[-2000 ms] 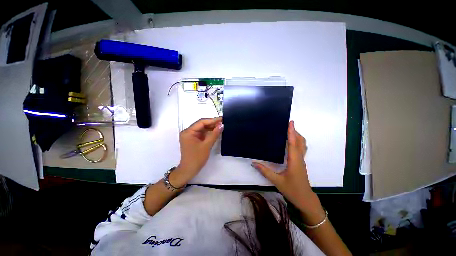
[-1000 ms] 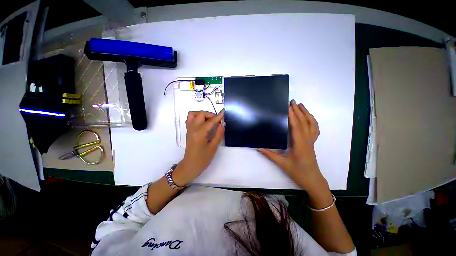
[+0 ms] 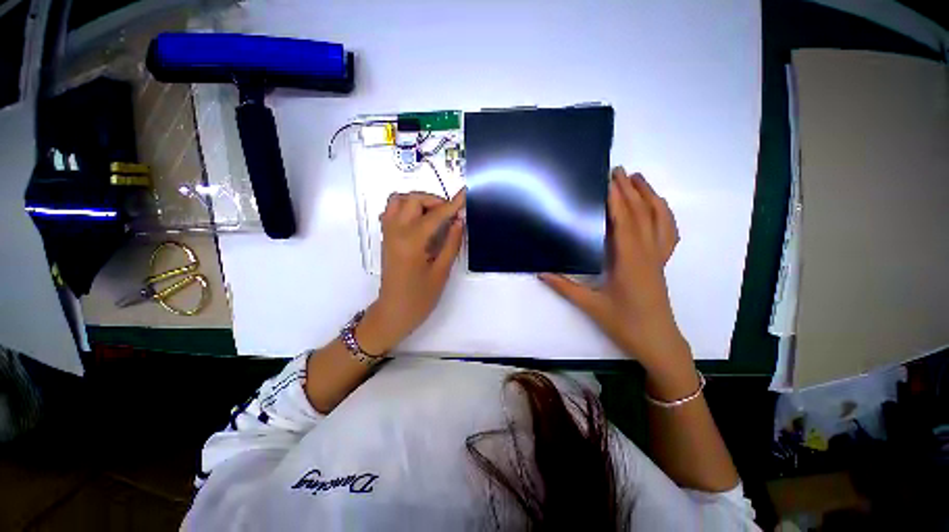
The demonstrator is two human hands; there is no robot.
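A glossy black LCD panel [image 3: 536,197] lies over the right part of a clear housing tray [image 3: 367,208]. The tray's left part shows a green circuit board [image 3: 442,121], a small yellow-silver block [image 3: 377,134], a round silver disc [image 3: 407,158] and thin wires. My left hand [image 3: 416,244] pinches at the panel's left edge, thumb and forefinger together. My right hand [image 3: 637,249] holds the panel's right edge with its fingers, the thumb at the bottom edge. What lies under the panel is hidden.
A blue roller with a black handle [image 3: 266,171] lies left on the white board [image 3: 499,327]. Further left are gold-handled scissors [image 3: 179,281], wrinkled clear plastic [image 3: 172,135] and a dark panel stack [image 3: 83,177]. Brown cardboard sheets [image 3: 869,218] stand at the right.
The panel has come down from a tilted position to line up with the tray. My right hand has moved up along its right edge. The whole view has shifted, so things appear higher.
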